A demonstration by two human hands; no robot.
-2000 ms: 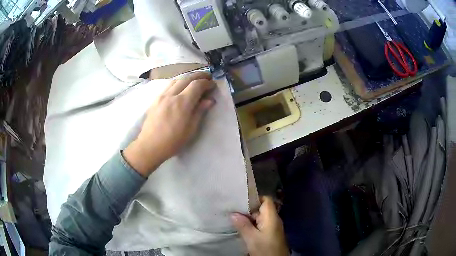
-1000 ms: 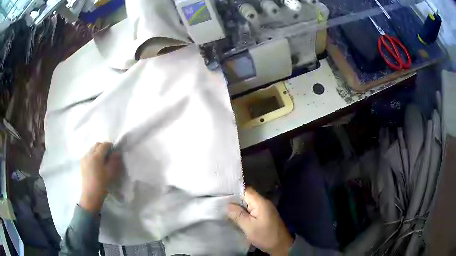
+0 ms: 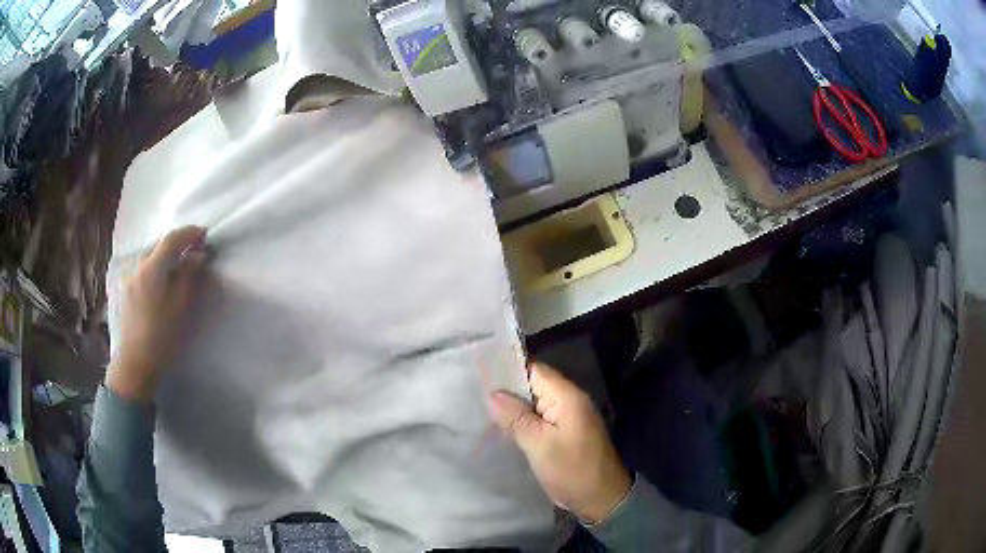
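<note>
A large pale beige-grey fabric panel (image 3: pixel 335 259) covers the table left of the overlock machine (image 3: pixel 432 59) and hangs toward me. Its upper edge lies folded by the machine head, under which the needle area is hidden. My left hand (image 3: pixel 162 297) pinches the cloth at the panel's left side, with a crease running up from the fingers. My right hand (image 3: pixel 562 437) holds the panel's right edge between thumb and fingers, below the table's front edge.
Red-handled scissors (image 3: pixel 849 121) lie on a dark board at the right, beside a dark pad (image 3: pixel 770 103) and a black spool (image 3: pixel 927 67). A cream recess frame (image 3: pixel 618 240) sits before the machine. Grey fabric lengths (image 3: pixel 881 356) hang at right. Dark cloth (image 3: pixel 119 140) is heaped at left.
My left hand has moved from beside the needle area down and left, then up along the panel's left side. My right hand has moved slightly up, still holding the edge. The panel's folds have shifted.
</note>
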